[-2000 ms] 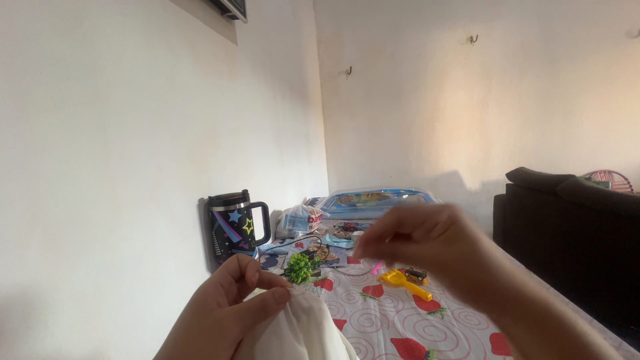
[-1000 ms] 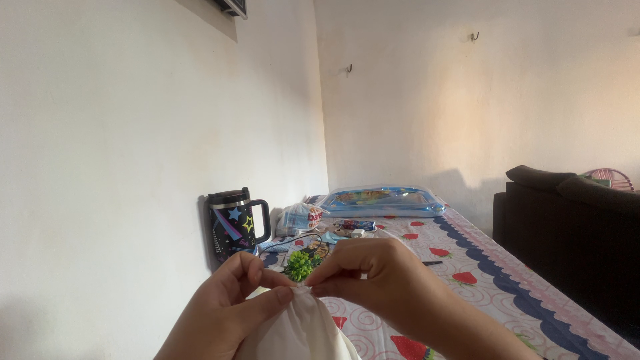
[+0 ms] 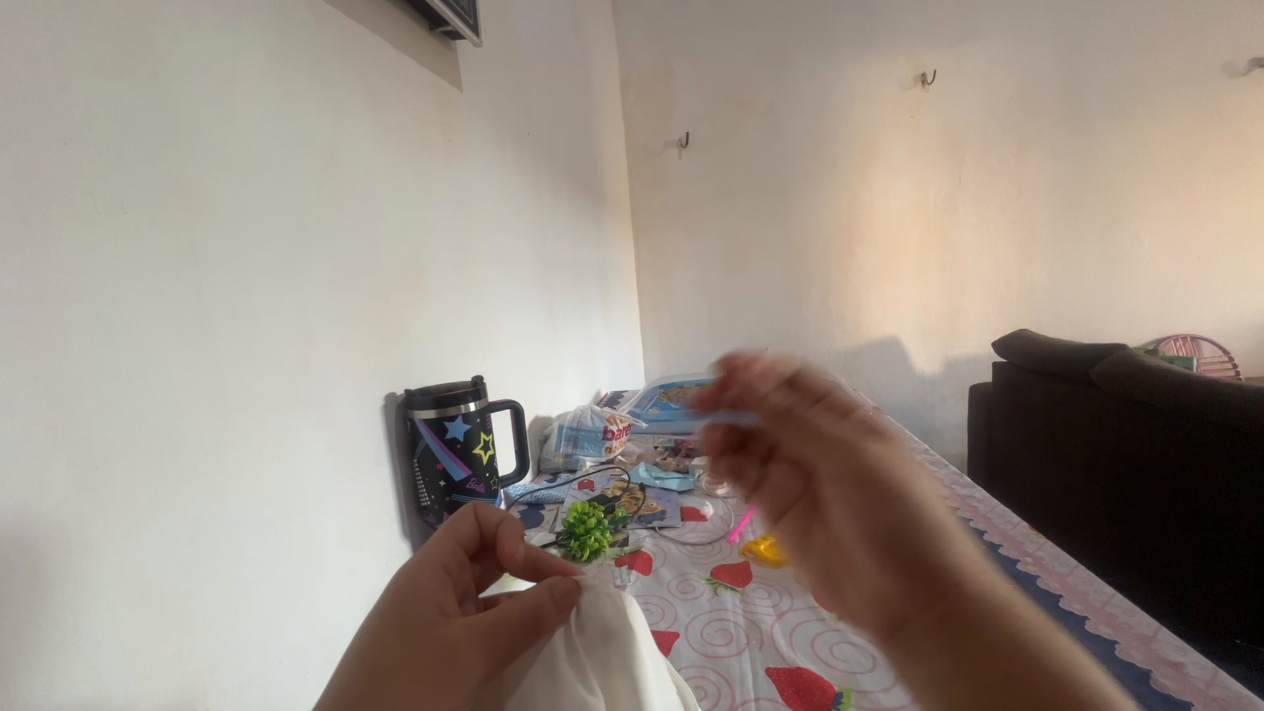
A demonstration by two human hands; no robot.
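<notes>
Between the thumb and forefinger of my left hand is the gathered top edge of a white cloth, which hangs down out of the frame. My right hand is raised to the right of the cloth, apart from it and blurred; whether its fingertips pinch anything small cannot be made out. Just beyond the cloth's top stands a small green artificial plant. A yellow plastic object and a pink stick lie on the table, partly hidden behind my right hand.
A black tumbler with stars and a handle stands against the left wall. Past the plant are a plastic bag, a blue packaged item and a black cord. The strawberry-print tablecloth covers the table; a dark sofa is at right.
One second ago both hands met at the cloth's top edge; my right hand has since moved up and right, away from it. My left hand has kept its pinch on the cloth.
</notes>
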